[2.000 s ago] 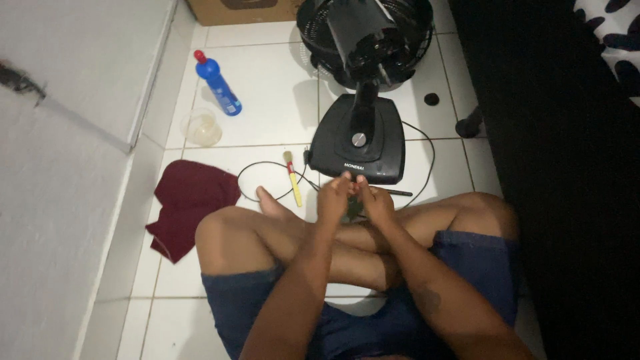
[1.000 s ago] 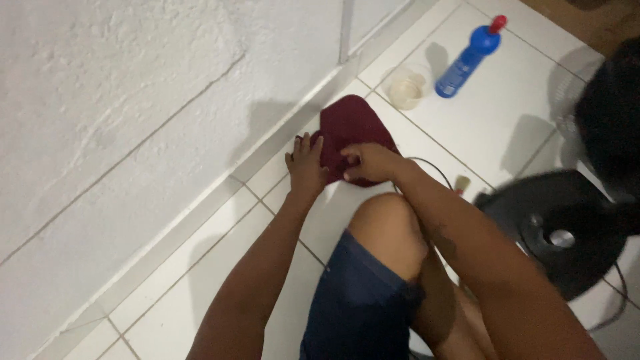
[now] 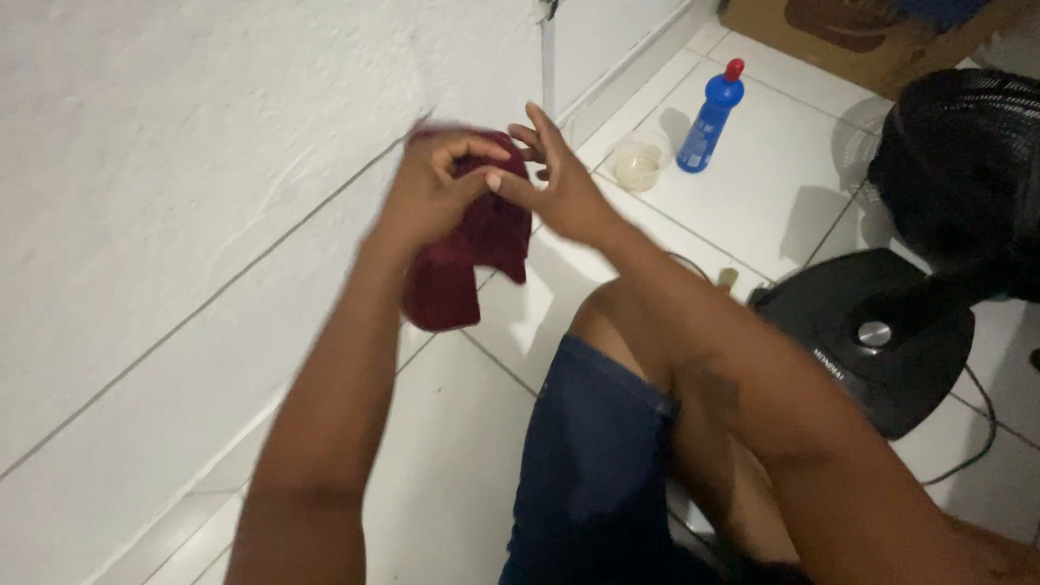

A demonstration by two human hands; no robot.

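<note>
A dark red cloth (image 3: 496, 215) hangs above the tiled floor beside the wall, its lower edge notched. My left hand (image 3: 435, 183) grips its upper part, the thumb pointing right. Close against it, my right hand (image 3: 561, 183) has its thumb tip meeting the left thumb and its other fingers spread at the cloth's right edge; whether it also pinches the cloth, I cannot tell. The cloth's top is slightly blurred and partly behind the left hand.
A blue bottle with a red cap (image 3: 708, 122) stands by a clear plastic cup (image 3: 639, 162). At the right are a black fan base (image 3: 910, 349), the fan's grille (image 3: 951, 154) and a cable (image 3: 987, 431). A brush (image 3: 727, 279) shows past my right forearm. A cardboard box (image 3: 853, 41) is behind.
The cloth lay on the floor and is now lifted off it. Both hands, in front of the fan base two seconds ago, moved over to the cloth. The view has swung toward the wall.
</note>
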